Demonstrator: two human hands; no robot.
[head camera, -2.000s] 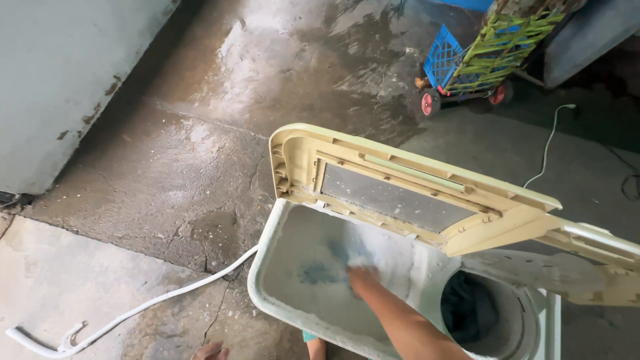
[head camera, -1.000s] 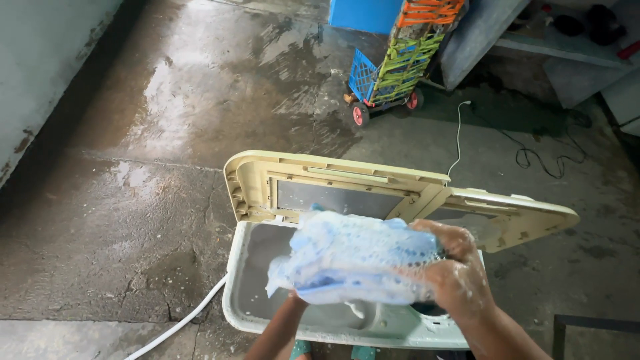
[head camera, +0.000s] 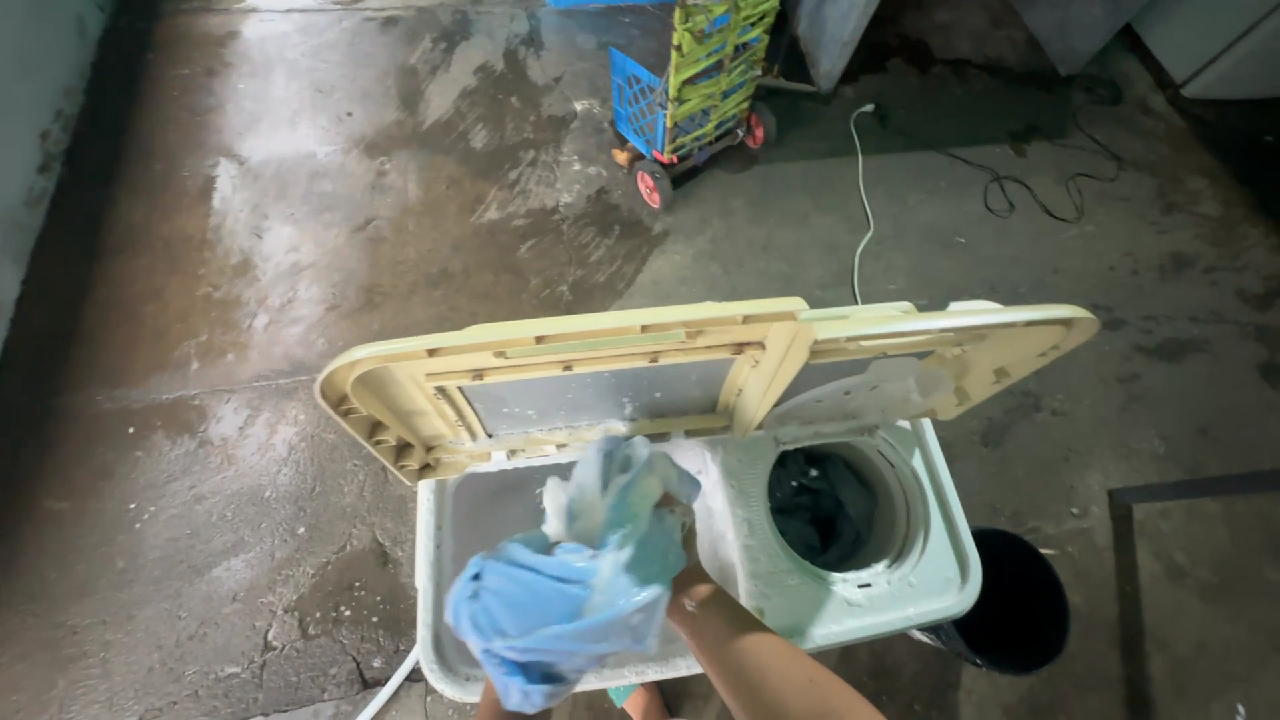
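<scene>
A wet, soapy light-blue cloth (head camera: 560, 600) is bunched up above the wash tub (head camera: 480, 500) of a white twin-tub washing machine. My right hand (head camera: 686, 560) grips the cloth's right side, its fingers partly covered by the folds. Below the cloth's lower left, my left hand (head camera: 495, 705) is mostly hidden beneath it, so its hold cannot be made out. Both yellowed plastic lids (head camera: 620, 325) are raised at the machine's back. Dark wet fabric (head camera: 820, 505) lies inside the round spin tub (head camera: 900, 510) on the right.
A black bucket (head camera: 1015, 600) stands at the machine's right. Behind are a hand cart with a blue crate (head camera: 638, 100), a white power cord (head camera: 862, 200) and a dark cable (head camera: 1050, 205) on the wet concrete floor. A white hose (head camera: 390, 685) runs out at lower left.
Two seconds ago my hand was down in the wash tub; one second ago the foamy cloth was up between both hands. Now it hangs more bunched, with less foam showing.
</scene>
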